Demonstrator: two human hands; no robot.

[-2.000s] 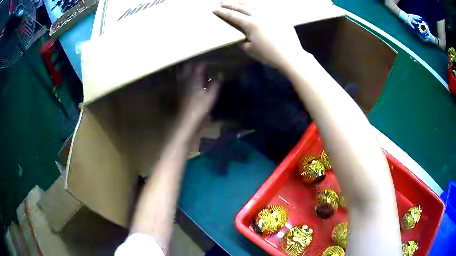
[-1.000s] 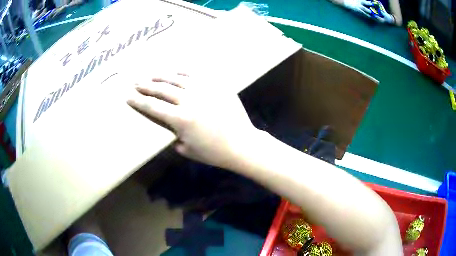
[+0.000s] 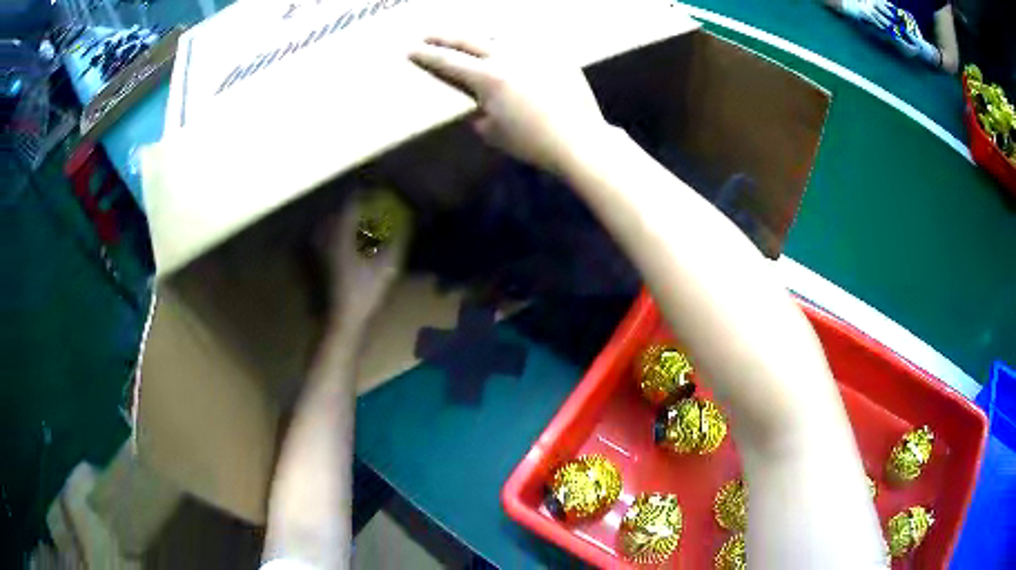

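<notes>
The large cardboard carton [image 3: 206, 412] lies on its side with its brown mouth facing me. My left hand [image 3: 362, 251] is inside the mouth, blurred, holding a gold ornament shell [image 3: 379, 220]. My right hand [image 3: 524, 100] lies on the carton's pale printed top near its front edge; its fingers are spread and it holds nothing. A dark heap of black lining pieces [image 3: 524, 223] fills the carton's inside, mostly in shadow. One cross-shaped black piece [image 3: 471, 351] lies flat at the mouth, partly over the green table.
A red tray [image 3: 546, 451] with several gold shells stands at front right, partly covered by my right forearm. A blue tray [image 3: 997, 479] is beside it. Across the green table are a person's gloved hands [image 3: 891, 22] and a small red basket [image 3: 986, 145] of gold pieces.
My left hand was hidden low in the carton a second ago; it now shows with a gold shell. My right hand stays on the carton top. The view has shifted.
</notes>
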